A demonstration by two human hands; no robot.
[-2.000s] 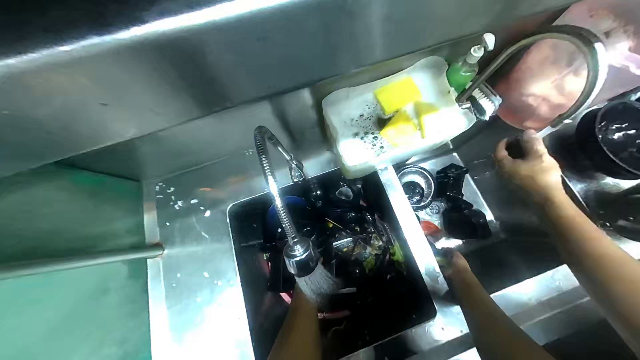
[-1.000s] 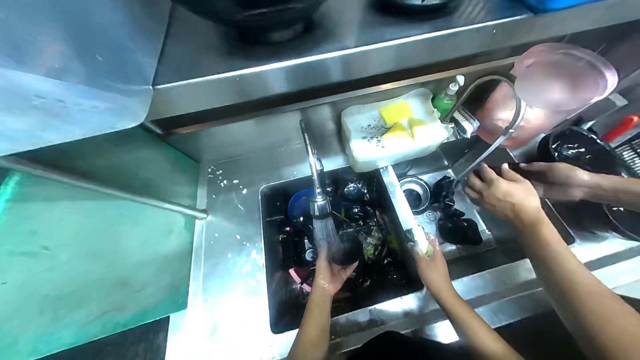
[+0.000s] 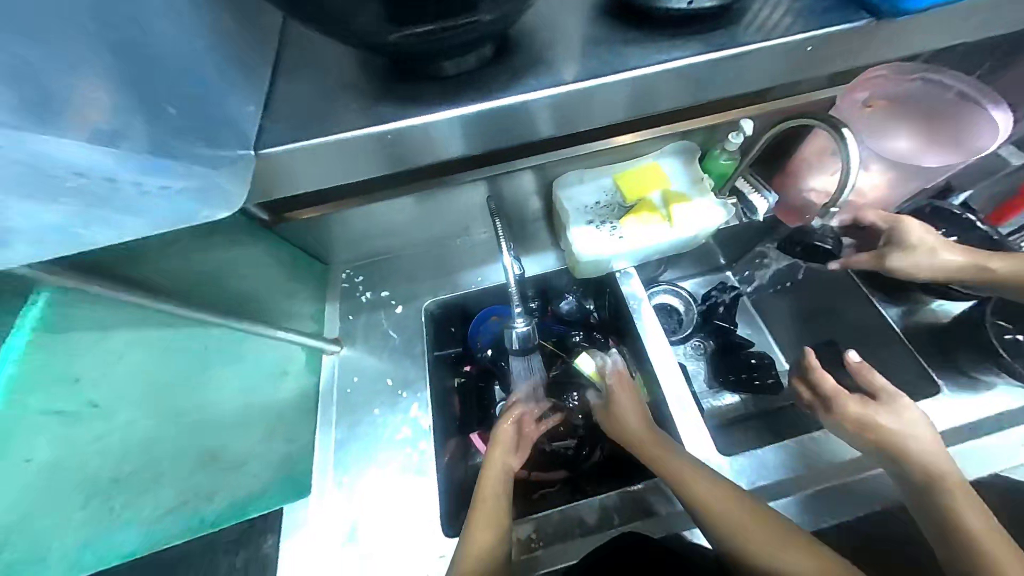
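Observation:
My left hand [image 3: 520,432] is in the left sink basin [image 3: 438,448], palm up with fingers apart, under water from the spray faucet head [image 3: 522,338]. It appears empty. To its right, my right hand [image 3: 622,400] holds a yellow and pale sponge [image 3: 588,366] over dark dishes lying in the basin. A blue bowl [image 3: 490,330] sits behind the faucet stream. Dark utensils and food scraps partly hide one another in the water.
A co-worker's hand [image 3: 904,244] holds a dark tap head [image 3: 812,242] over the right basin; their other hand [image 3: 876,412] is nearer. Black dishes [image 3: 744,370] lie there. Behind stand a white tub [image 3: 580,252] with yellow sponges [image 3: 642,182], a green soap bottle [image 3: 722,164] and a pink container [image 3: 920,112].
The black bowl has left my left hand. My right hand has moved left from the divider into the left basin with the sponge. The co-worker's hands have moved apart.

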